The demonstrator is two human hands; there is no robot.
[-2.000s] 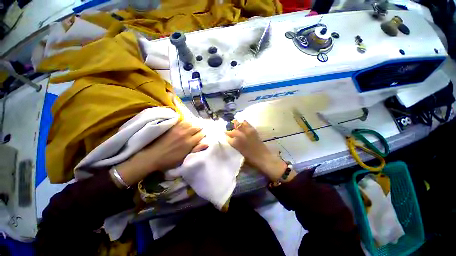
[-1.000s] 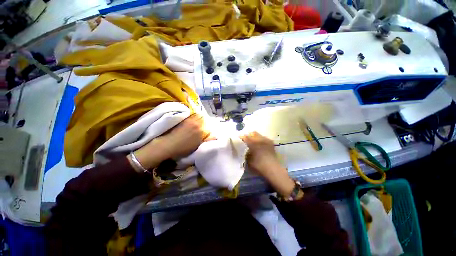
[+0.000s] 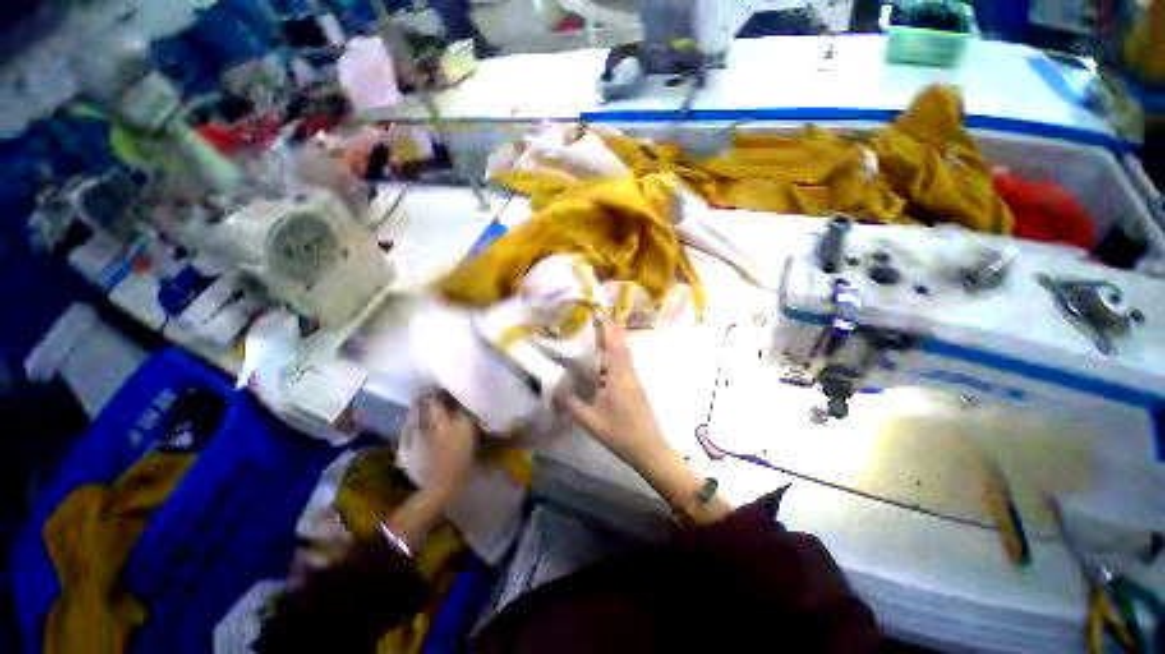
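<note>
The off-white and mustard garment [image 3: 479, 371] is bunched at the table's front edge, left of the sewing machine, with part hanging down; its left part is blurred. My left hand [image 3: 441, 450] holds its lower pale cloth near the edge. My right hand [image 3: 617, 394] grips the cloth on its right side, fingers partly hidden by folds. The white sewing machine [image 3: 971, 358] stands at the right, with no cloth under its lit needle area. Mustard cloth [image 3: 581, 230] lies behind my hands.
Blue bins [image 3: 205, 511] with mustard cloth stand at the lower left. A cream machine head [image 3: 300, 249] is at the left. Snips [image 3: 1007, 514] and scissors [image 3: 1109, 600] lie at the right. More mustard fabric [image 3: 818, 173] is heaped behind the machine.
The view has swung left. The garment has come away from the needle area and is now left of the machine. Both hands have moved left with it, my left hand lower.
</note>
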